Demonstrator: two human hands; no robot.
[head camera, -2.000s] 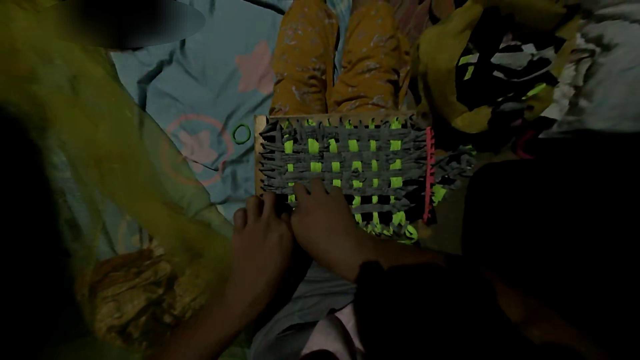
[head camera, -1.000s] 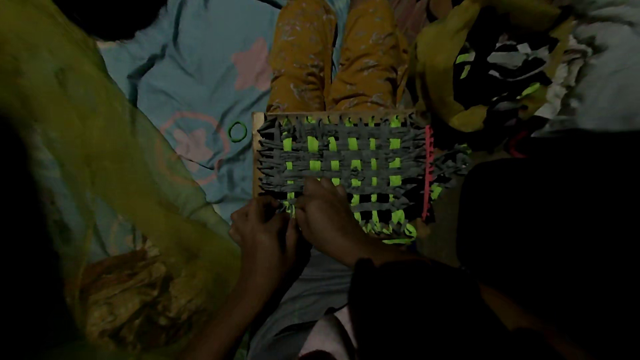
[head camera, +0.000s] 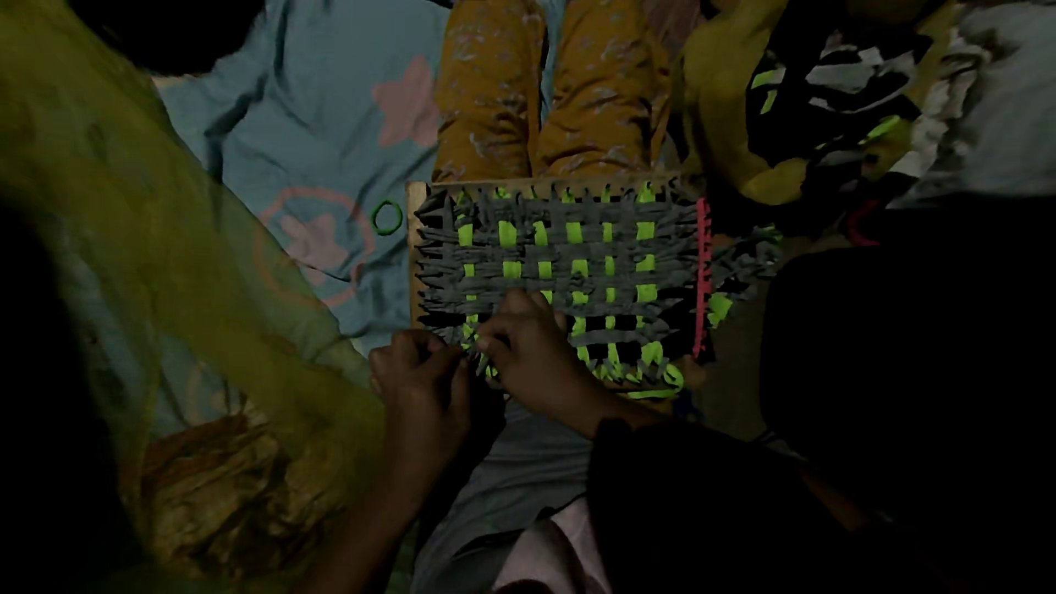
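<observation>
A wooden frame loom (head camera: 418, 247) lies in front of me, strung with a weave of grey and bright green fabric strips (head camera: 575, 233). A pink strip (head camera: 703, 280) runs down its right side. My left hand (head camera: 422, 379) is at the loom's near left corner, fingers bent at the ends of grey strips. Just right of it, my right hand (head camera: 532, 355) rests over the lower left of the weave, thumb and fingers pinched near a strip. The dim light and my fingers hide what exactly each hand grips.
Beyond the loom are legs in mustard patterned trousers (head camera: 487, 99). A green loop (head camera: 387, 217) lies on the blue printed sheet (head camera: 305, 140). A yellow cloth bag (head camera: 718, 107) holding fabric scraps stands at the upper right. Sheer yellow fabric (head camera: 206, 272) drapes at left.
My left hand has gone from lying with fingers stretched over the loom's near left edge to bent fingers at its corner. The right hand stays over the weave, close beside it.
</observation>
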